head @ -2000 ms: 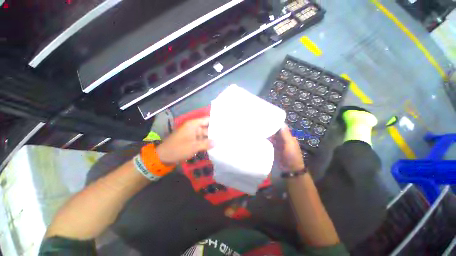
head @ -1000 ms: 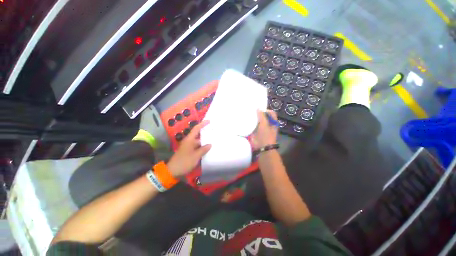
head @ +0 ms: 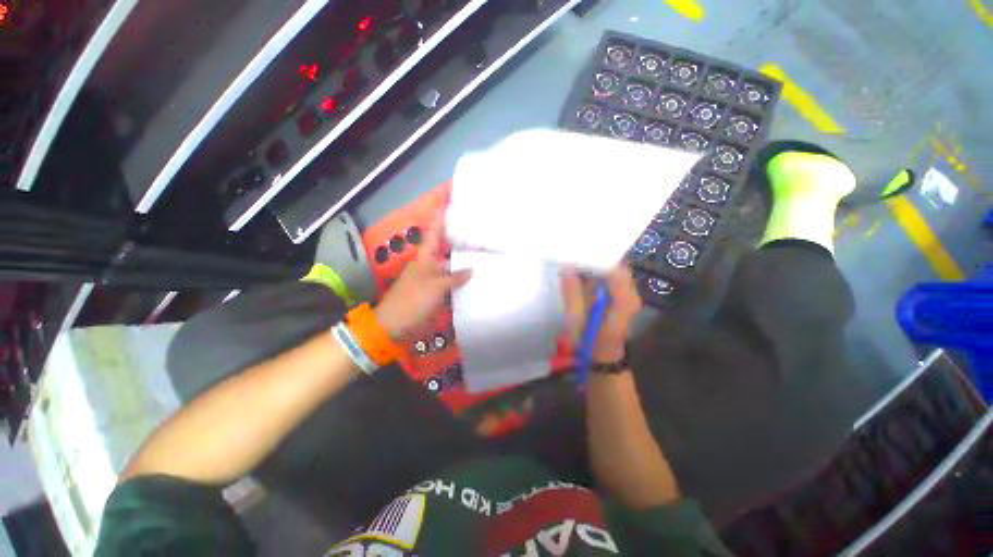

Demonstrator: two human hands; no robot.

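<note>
White paper sheets (head: 555, 201), washed out and folded across the middle, lie over the red tray between my legs. My left hand (head: 419, 296) holds their left edge, with fingers on the lower flap. My right hand (head: 610, 316) is at the lower right edge and holds a blue pen (head: 595, 332) pointing down; its fingertips are blurred. The red tray (head: 390, 229) holds dark round parts and is largely hidden under the paper. The black tray (head: 713, 152) holds round parts with pale rings in single pockets; the paper overlaps its left side.
Black racks with pale edge strips (head: 359, 109) stand at the upper left. A pale taped box (head: 87, 403) is at the lower left, a blue plastic stool (head: 947, 321) at the right edge. My feet are on either side of the trays. More rack is at the lower right.
The upper part of the paper has opened out to the right over the black tray. My right hand has moved a little right and down, and the pen now shows along its length.
</note>
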